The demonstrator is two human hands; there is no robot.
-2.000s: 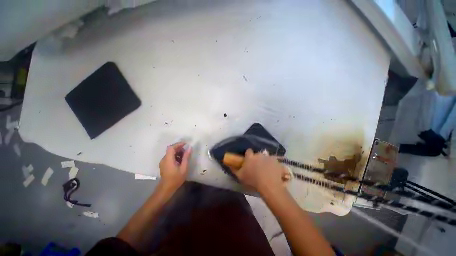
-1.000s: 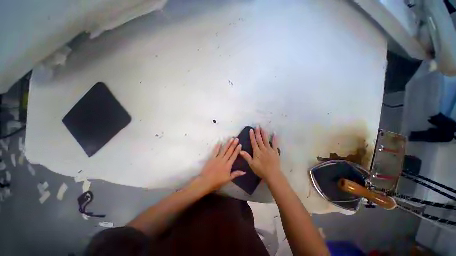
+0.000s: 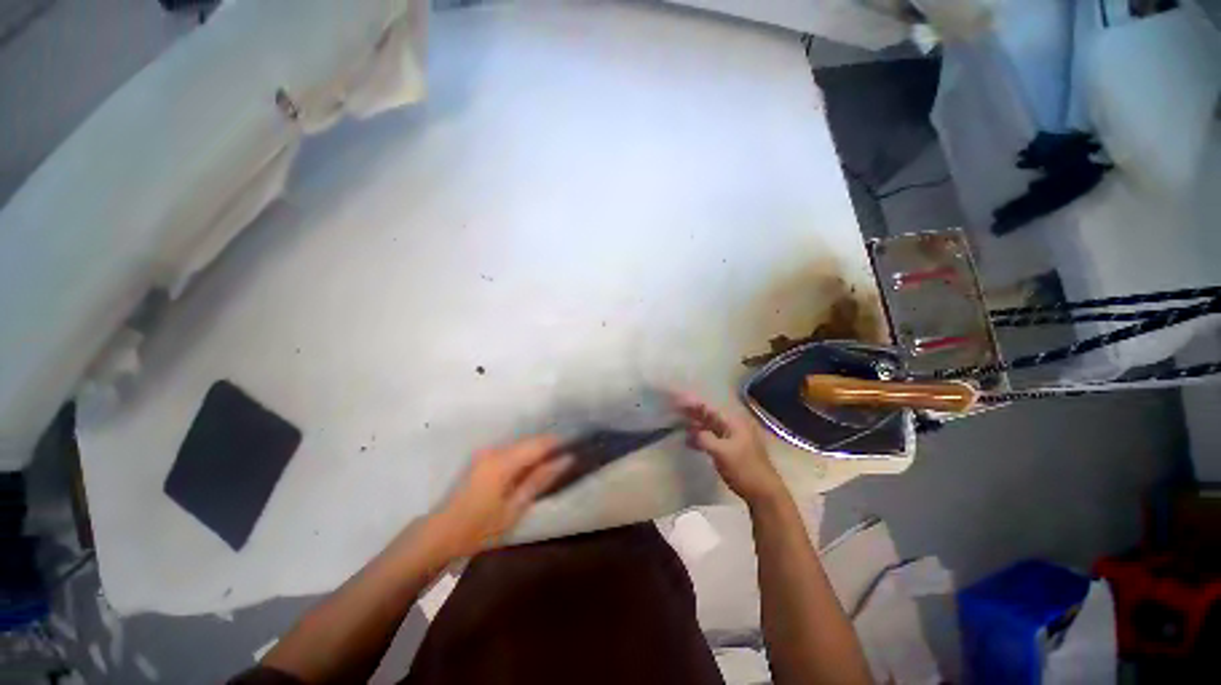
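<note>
A dark patch pocket piece [image 3: 605, 452] is blurred between my hands at the table's near edge, seen at a slant. My left hand [image 3: 506, 490] holds its left end. My right hand [image 3: 720, 444] is at its right end with the fingers apart; blur hides whether it grips the cloth. A twin dark pocket piece [image 3: 233, 463] lies flat at the table's left. The steam iron [image 3: 833, 399], with an orange-brown wooden handle, stands on the table's right corner.
The iron rest [image 3: 935, 305] with red strips is at the table's right edge. Flecked cords [image 3: 1118, 321] run right from the iron. A long white padded form [image 3: 174, 161] crosses the upper left. A blue bin [image 3: 1024, 618] and a red object [image 3: 1165, 609] are on the floor at lower right.
The pocket piece was flat under both hands; now it is tilted between them. Earlier my right hand let go of the iron, which was set at the right. The view has turned.
</note>
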